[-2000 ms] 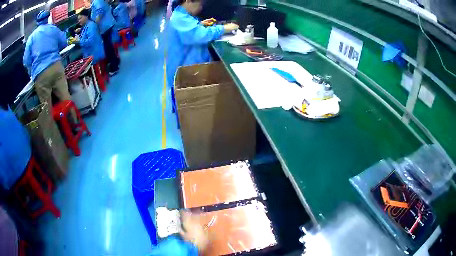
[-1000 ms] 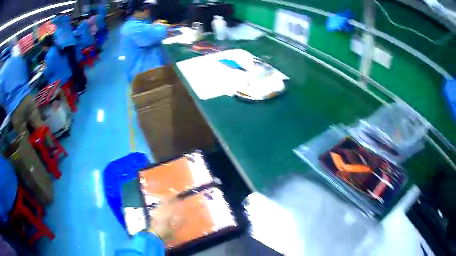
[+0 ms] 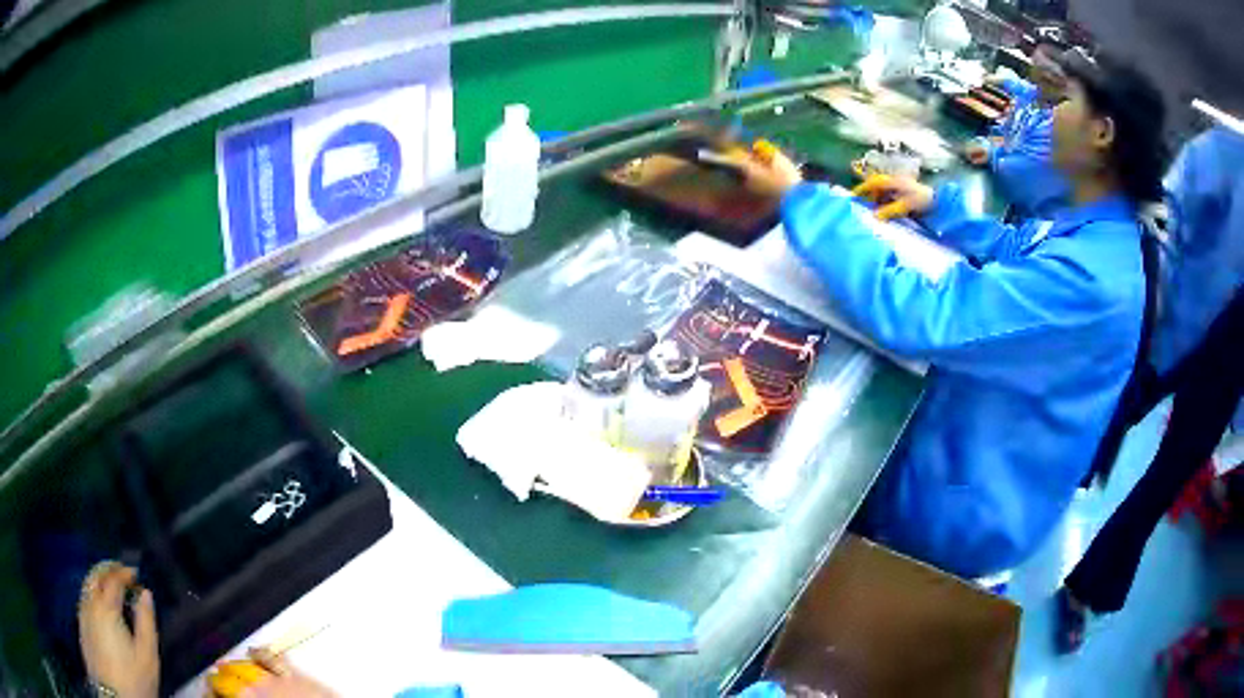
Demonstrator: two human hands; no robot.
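Note:
A black foam tray (image 3: pixel 225 471) with dark recesses and a small white label lies on the bench at the left. My left hand (image 3: pixel 120 630), cut off by the lower edge, is against its near left part; its grip is unclear. My right hand (image 3: pixel 266 676), with yellow finger cots, is low in front of the tray and mostly cut off. A thin pale stick-like thing (image 3: pixel 293 641) shows at its fingers; whether it is held is unclear. A bright blue scraper (image 3: pixel 566 618) lies on the white sheet (image 3: pixel 409 573).
A dish (image 3: pixel 669 516) holds metal-topped bottles, a white cloth and a blue pen. Printed films (image 3: pixel 403 303) lie behind and beside it, some in clear plastic. A white squeeze bottle (image 3: pixel 512 171) stands at the back rail. A worker (image 3: pixel 969 355) in blue sits at the right beside a brown carton (image 3: pixel 894 627).
The view has swung from the aisle and orange-backed tablets at the side stand to the bench. Both hands now show by the black tray; earlier one blurred hand was over the orange tablets.

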